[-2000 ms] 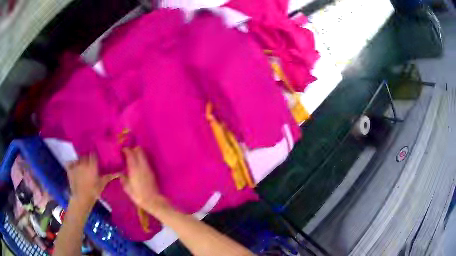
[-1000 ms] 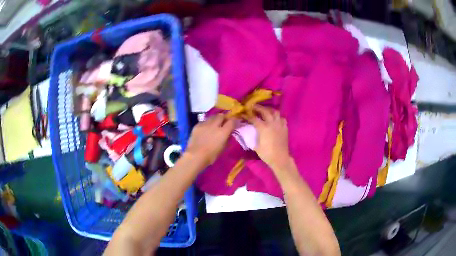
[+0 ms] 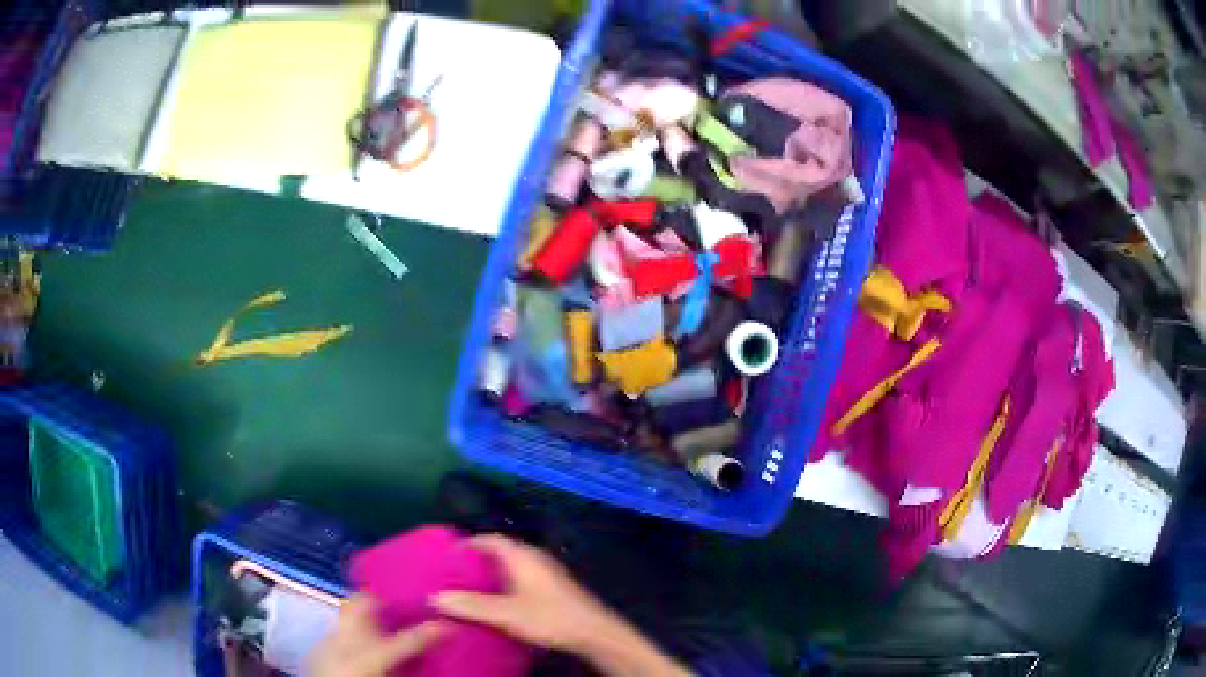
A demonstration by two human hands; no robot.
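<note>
A folded magenta piece point(image 3: 430, 575) is held at the bottom of the view, above a small blue crate. My left hand point(image 3: 364, 644) is on its lower left side, cut off by the bottom edge. My right hand point(image 3: 536, 602) grips its right side, thumb on top. Magenta garment panels point(image 3: 932, 384) lie overlapping on the white bench at the right, with a mustard tie point(image 3: 899, 302) and more mustard strips among them.
A blue crate point(image 3: 479, 384) of thread spools and scraps stands at centre. Shears point(image 3: 397, 126) and a yellow sheet point(image 3: 271, 95) lie on a white board at upper left. A mustard strip point(image 3: 278, 344) lies on the green floor. Small blue crates point(image 3: 113, 410) stand lower left.
The view has swung left. My hands have left the mustard tie on the stack, which stays at the right, and now hold a folded magenta piece away from the bench.
</note>
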